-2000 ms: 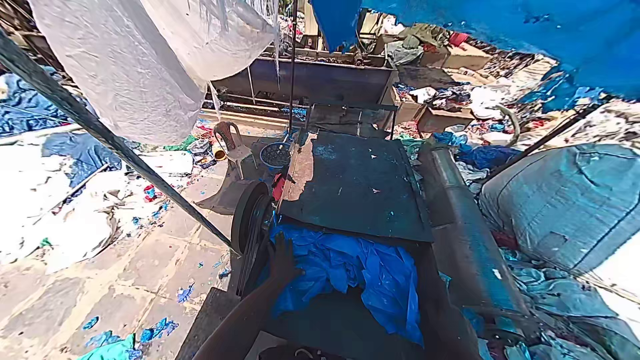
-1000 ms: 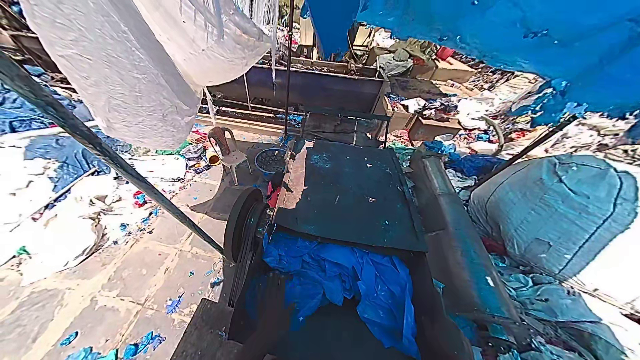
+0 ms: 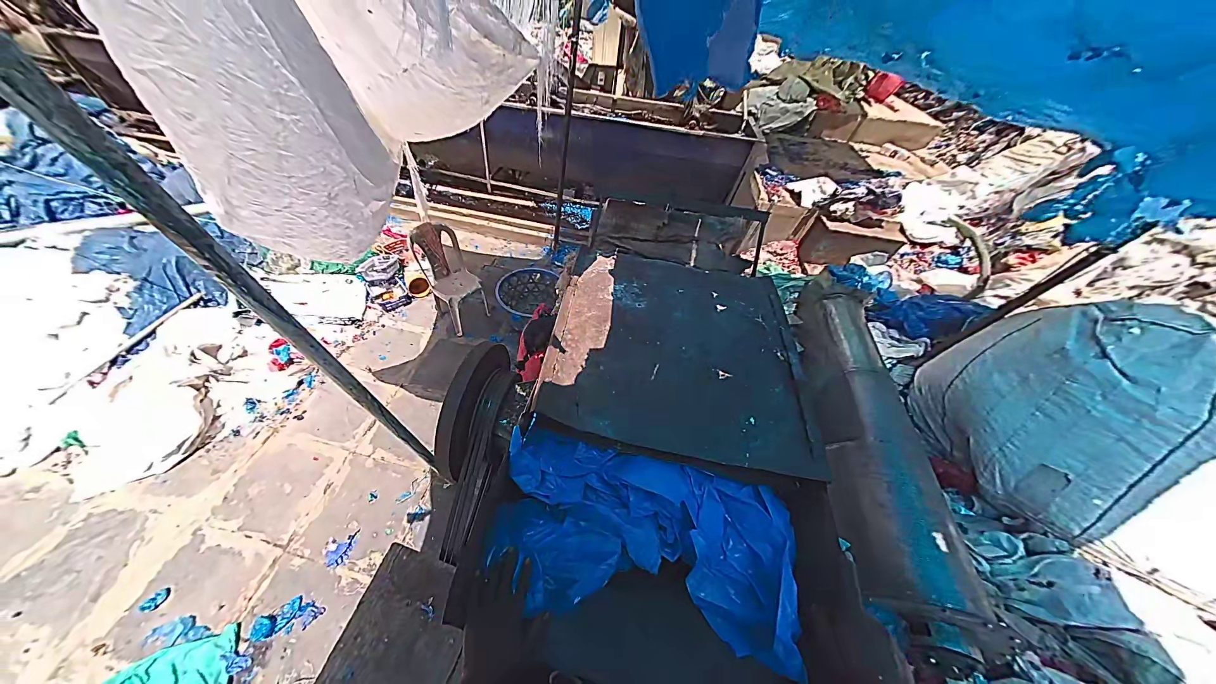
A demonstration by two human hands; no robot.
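Crumpled blue plastic sheeting (image 3: 646,513) lies in the dark feed opening of a machine, its right part hanging down toward me. The machine's flat dark metal cover (image 3: 674,366) is above the opening, with a worn, bare patch at its left edge. In deep shade at the sheeting's left edge, a dark finger-like shape looks to be my left hand (image 3: 503,579); its grip cannot be made out. My right hand is not visible. A belt pulley wheel (image 3: 470,413) with belts stands on the machine's left side.
A slanting pole (image 3: 237,275) crosses at left, under hanging white plastic sheets (image 3: 256,123). Behind are a plastic chair (image 3: 446,275), a blue basket (image 3: 528,291) and a long metal trough (image 3: 617,152). At right are a metal cylinder (image 3: 883,456) and a large stuffed sack (image 3: 1073,418).
My left forearm and hand, plain on the sheeting's left side two seconds ago, have drawn back into the shade near the lower left of the opening. The sheeting remains in the opening.
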